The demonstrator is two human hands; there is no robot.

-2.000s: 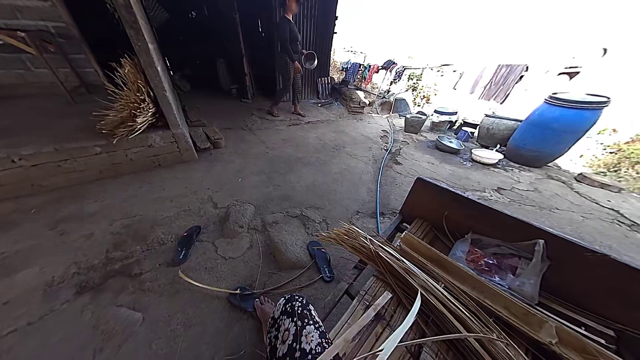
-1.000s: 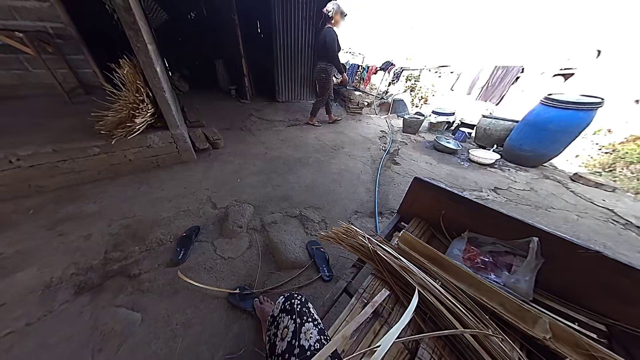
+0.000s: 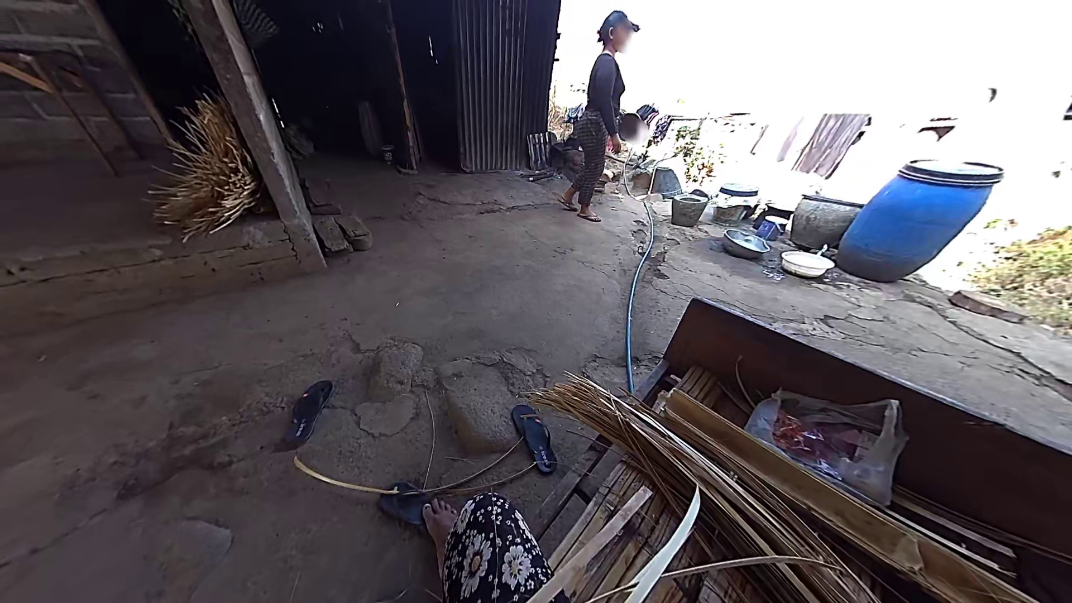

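Note:
Neither my left hand nor my right hand shows in the head view. My knee in dark floral cloth (image 3: 494, 553) is at the bottom, with my bare foot (image 3: 439, 521) by a dark flip-flop (image 3: 404, 503). To its right, a slatted bamboo bench (image 3: 607, 486) carries a bundle of thin split strips (image 3: 662, 452). A pale flat strip (image 3: 674, 544) curves up over the slats from the bottom edge. Beyond the bundle, a clear plastic bag (image 3: 875, 452) with reddish contents leans near the dark wooden backboard (image 3: 946, 427).
Two more flip-flops (image 3: 308, 410) (image 3: 534, 437) lie on the cracked ground beside flat stones (image 3: 477, 406). A blue hose (image 3: 638, 285) runs back past basins (image 3: 745, 244) and a blue barrel (image 3: 917, 219). A person (image 3: 599, 117) walks near a corrugated metal sheet (image 3: 494, 84); a straw bundle (image 3: 213, 172) leans by a post (image 3: 260, 126).
The person in the background has walked from the dark doorway rightward past the corrugated sheet, toward the hose and basins. The bench, strips and bag have stayed in place.

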